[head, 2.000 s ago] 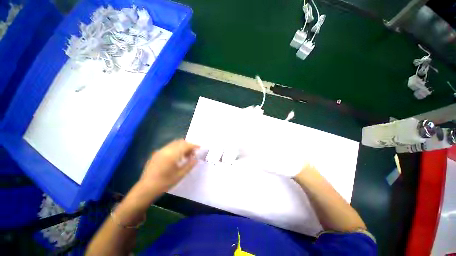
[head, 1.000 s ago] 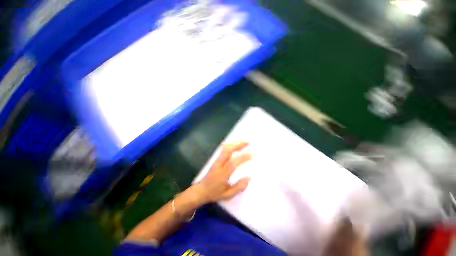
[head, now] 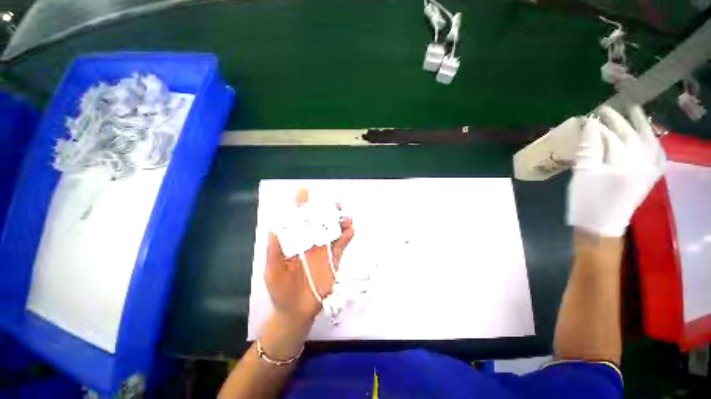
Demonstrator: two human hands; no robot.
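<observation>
My bare left hand (head: 292, 273) is over the left part of the white work sheet (head: 444, 265), palm up. It holds white power adapters (head: 308, 230) across its fingers, and their white cords (head: 316, 280) hang down over the palm to a bundle near the wrist. The exact number of adapters is hard to tell against the white sheet. My white-gloved right hand (head: 616, 171) is at the right, at the end of a white bottle (head: 550, 150) that lies tilted. The glove covers that end; whether the fingers grip it is hidden.
A blue bin (head: 175, 210) with a heap of corded adapters (head: 117, 128) stands at the left. A red bin (head: 651, 265) is at the right edge. Corded adapters (head: 442, 62) lie on the green conveyor (head: 312, 70), beyond the pale-and-black strip (head: 296, 138).
The view has swung and levelled. My left hand, seen empty over the sheet one second ago, now holds adapters palm up. My right hand has moved from the sheet to the bottle at the right.
</observation>
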